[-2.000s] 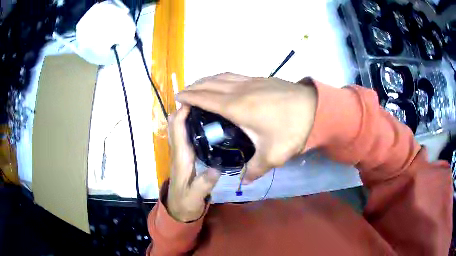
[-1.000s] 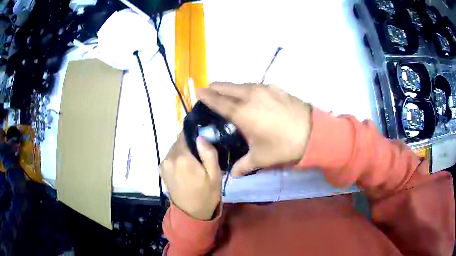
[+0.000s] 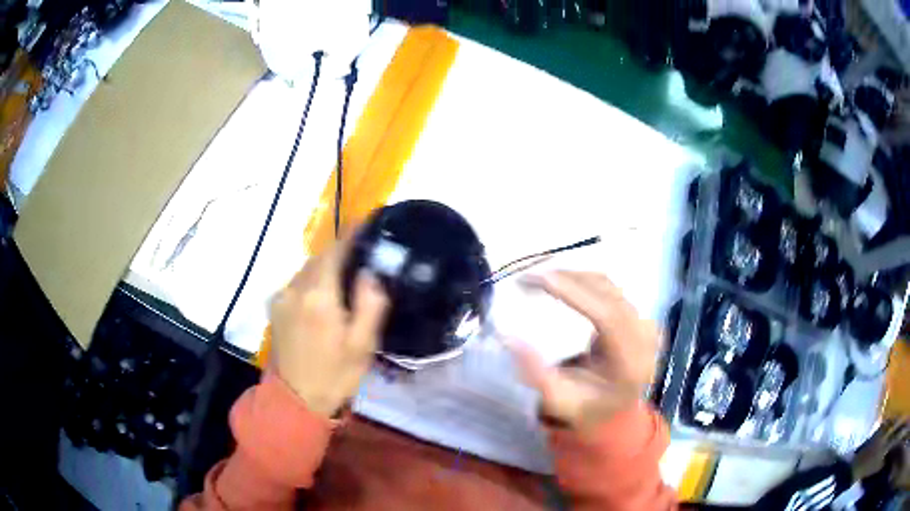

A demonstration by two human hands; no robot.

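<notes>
A glossy round black camera housing (image 3: 431, 289) is held above the white sheet. My left hand (image 3: 324, 324) grips its left side, with the thumb on the front. My right hand (image 3: 589, 344) is blurred, off to the right of the housing, with thumb and fingers apart and nothing seen in it. A thin lead (image 3: 544, 256) with a dark end runs out from the housing's right side, above my right hand. A black cable (image 3: 340, 160) runs up from behind the housing. The inside of the housing is hidden.
A white round base (image 3: 307, 30) with a black lead stands at the top left, beside a tan cardboard sheet (image 3: 135, 150). Amber tape (image 3: 394, 120) crosses the white sheet. A clear tray (image 3: 763, 419) of black modules is at right. Black and white units pile up at top right.
My right hand has come off the housing and moved right. The housing now shows a smooth round face. The view has turned, and more of the pile at top right shows.
</notes>
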